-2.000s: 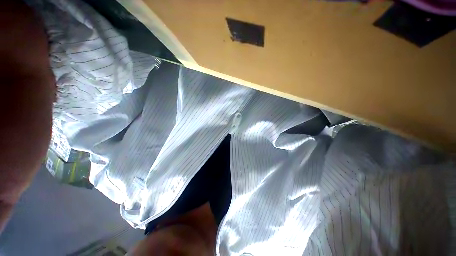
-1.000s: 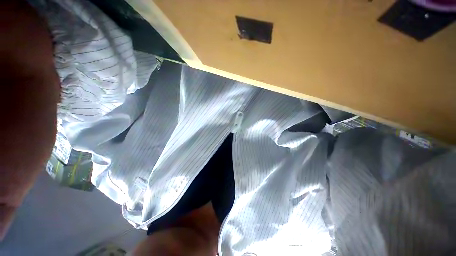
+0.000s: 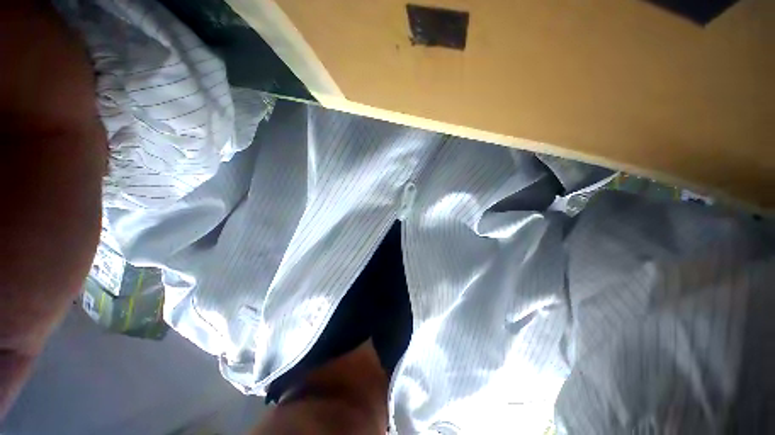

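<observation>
The tan board (image 3: pixel 561 85) fills the upper right in front of me, with a pale rim along its near edge. A small flat black square (image 3: pixel 438 26) lies on it near the top. Part of a second black piece (image 3: pixel 698 7) is cut off by the top edge. Neither my left hand nor my right hand can be made out. A large dark blurred skin surface fills the left edge; I cannot tell which body part it is.
My white striped smock (image 3: pixel 340 187) hangs below the board over dark clothing, with bare skin at the bottom centre. Dark green bench surface (image 3: pixel 255 55) shows left of the board. A green item with yellow lines (image 3: pixel 132 302) is at the lower left, above grey floor.
The board and its black squares have shifted up in the picture. The pink rim at the top right has gone out of view. The blurred smock at the lower right has shifted slightly.
</observation>
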